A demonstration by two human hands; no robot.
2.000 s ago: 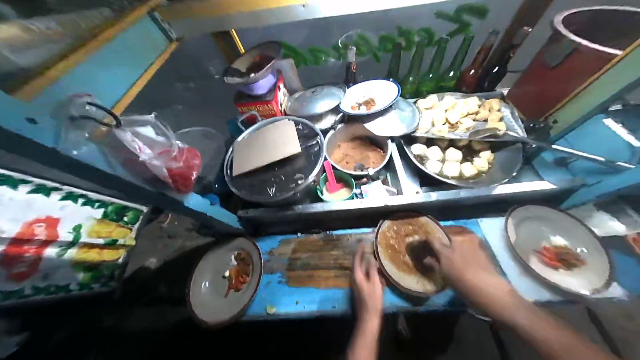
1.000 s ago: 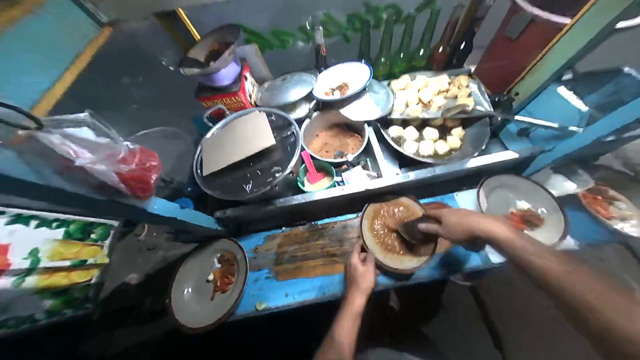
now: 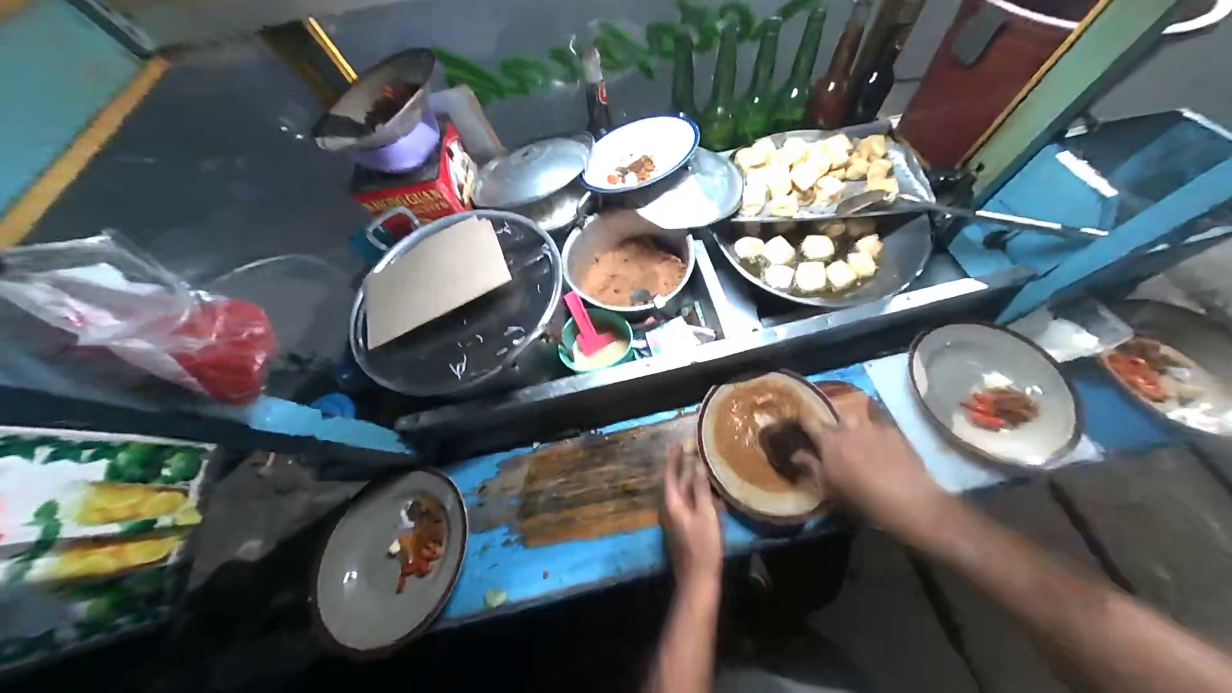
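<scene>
Brown sauce covers the inside of a round mortar bowl on the blue counter. My right hand grips a dark pestle pressed into that sauce. At the bowl's left rim rests my left hand, its fingers along the edge; how firmly it holds is unclear. A worn wooden cutting board lies left of the bowl. One grey plate with chillies and seasonings stands at the counter's left end, and another grey plate with chillies stands to the right.
Behind the counter are a wok of frying tofu, a tray of tofu pieces with a ladle, a pot of brown paste, a green cup with a pink scoop, and a large round lid bearing cardboard. Bottles line the back.
The pestle has moved within the mortar bowl, under my right hand. My left hand stays at the bowl's left side. The view has shifted somewhat.
</scene>
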